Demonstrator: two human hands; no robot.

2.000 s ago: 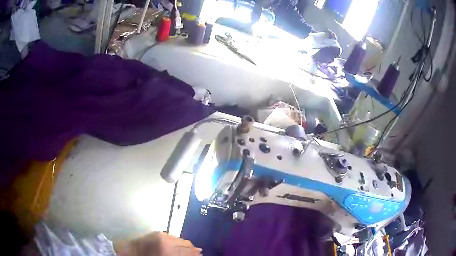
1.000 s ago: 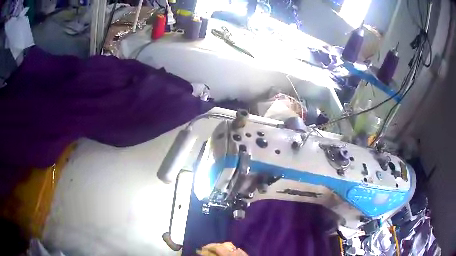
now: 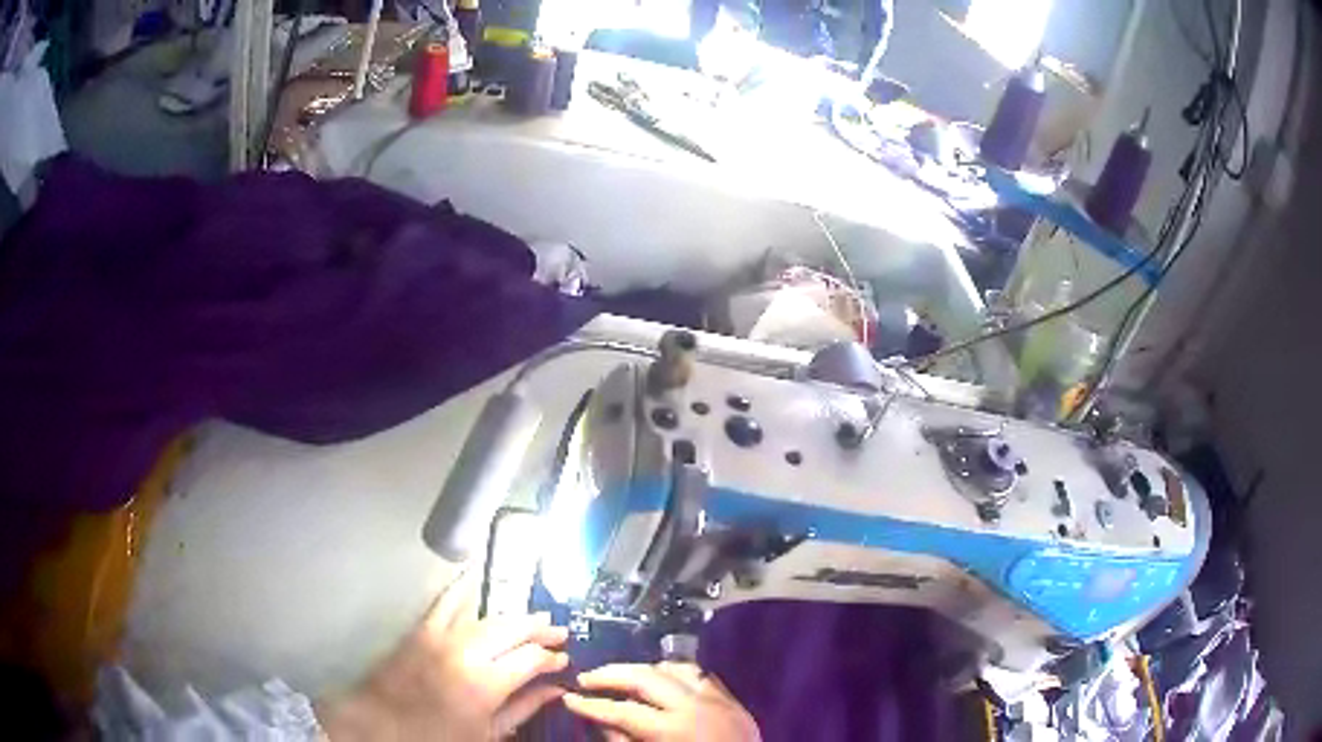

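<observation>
A dark purple garment piece [image 3: 826,660] lies under the white sewing machine head [image 3: 899,500] and in front of it, navy at the needle. The presser foot [image 3: 583,620] is in bright light at the head's left end. My left hand [image 3: 471,664] lies on the bed left of the foot, fingertips pressing the cloth edge. My right hand [image 3: 664,705] lies flat on the cloth just in front of the foot, fingertips near my left hand's. Both are cut off by the lower edge or partly blurred.
A purple cloth pile [image 3: 261,290] covers the table's left, over a yellow-orange cover [image 3: 105,580]. The machine lamp [image 3: 483,476] hangs left of the head. A red spool [image 3: 429,80] stands on the far table. Purple thread cones [image 3: 1119,181] stand behind. Crumpled cloth [image 3: 1211,667] lies at right.
My left hand has come in from the lower left to the foot. My right hand has moved up to the foot beside it. The view has shifted slightly.
</observation>
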